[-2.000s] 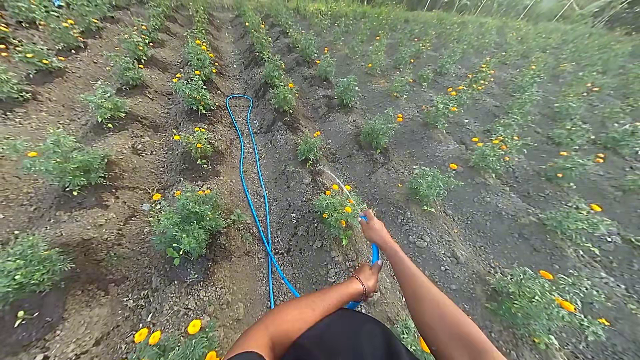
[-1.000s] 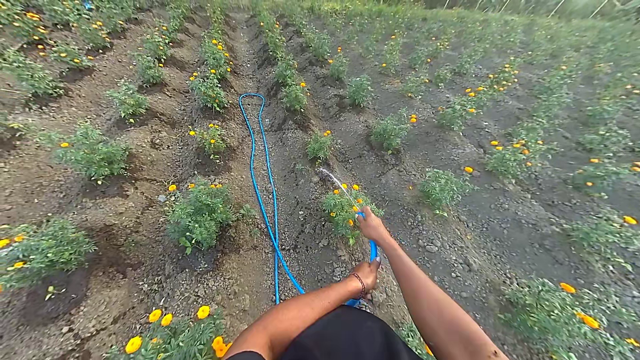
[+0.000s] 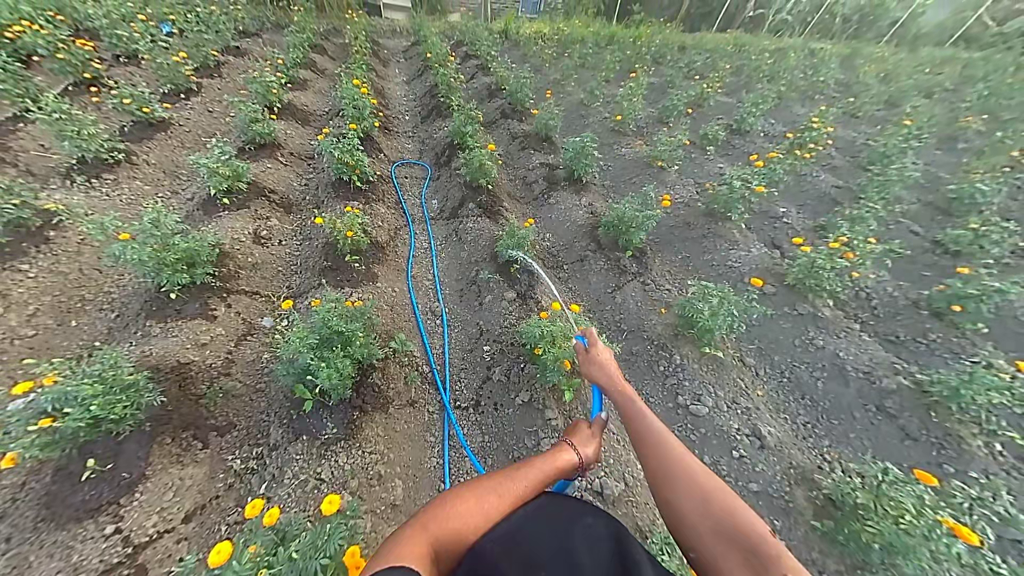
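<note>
My right hand (image 3: pixel 598 364) grips the blue garden hose (image 3: pixel 597 402) close to its open end, with a thin stream of water (image 3: pixel 546 276) arcing forward and to the left from it. Lower down, my left hand (image 3: pixel 586 442), with a bracelet at the wrist, is closed around the same hose. The water comes down at the base of a small marigold plant (image 3: pixel 516 238). Just beyond my hands, a marigold plant with orange flowers (image 3: pixel 550 346) stands under the stream. More of the hose lies in a long narrow loop (image 3: pixel 411 280) on the soil to the left.
Rows of marigold plants run away on both sides, among them a bushy one (image 3: pixel 328 348) left of the hose loop and one at the right (image 3: pixel 714 314). Furrows of stony soil (image 3: pixel 400 104) lie between rows. Wet soil (image 3: pixel 100 472) surrounds a plant at lower left.
The water stream has moved from beside the nearer marigold plant to the base of the small plant farther ahead. Both hands keep hold of the hose.
</note>
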